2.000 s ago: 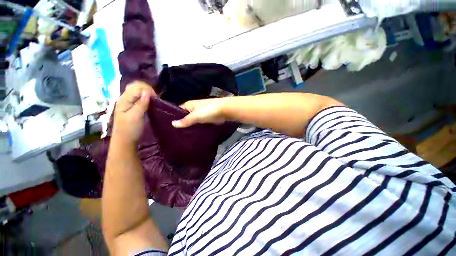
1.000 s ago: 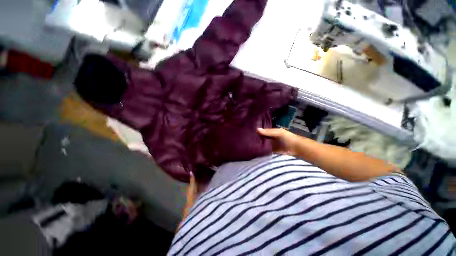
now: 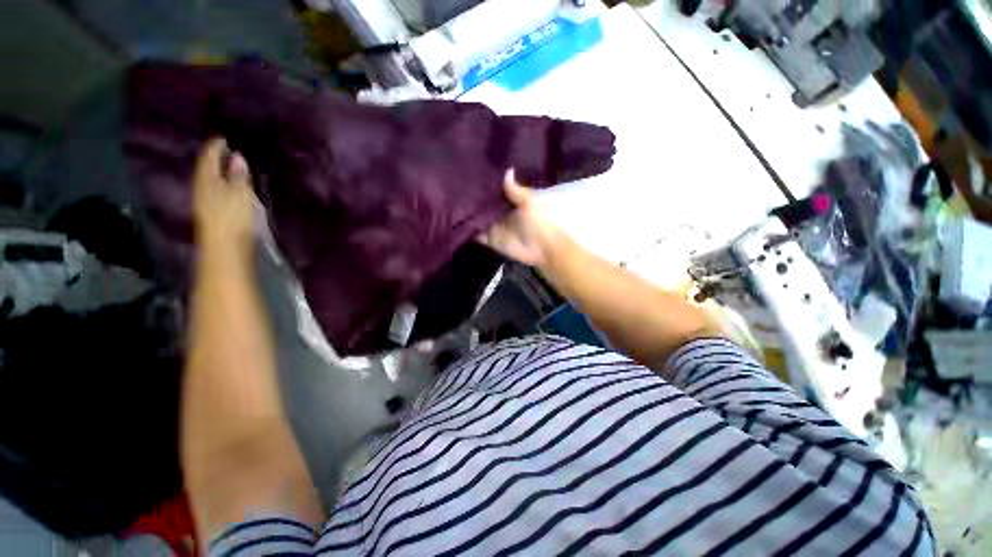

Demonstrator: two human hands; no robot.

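Note:
A dark maroon puffer jacket point(image 3: 381, 185) is spread between my hands, partly over the white sewing table and partly off its edge. One sleeve point(image 3: 560, 150) lies on the table, pointing right. The dark lining point(image 3: 448, 288) and a small white label point(image 3: 403, 324) show at the lower edge. My left hand point(image 3: 226, 190) is on the jacket's left part, slightly blurred; its fingers look curled on the cloth. My right hand point(image 3: 520, 229) holds the jacket edge near the sleeve, thumb on top.
A white sewing machine point(image 3: 810, 316) stands at the right on the white table point(image 3: 664, 131). A blue printed strip point(image 3: 538, 52) lies at the table's back. Clear plastic point(image 3: 876, 207) is at the far right. Dark cloth point(image 3: 87, 403) lies low at the left.
The jacket has turned and been spread out to the left. My left hand has moved from near my body out to the far left. The view has shifted along the table.

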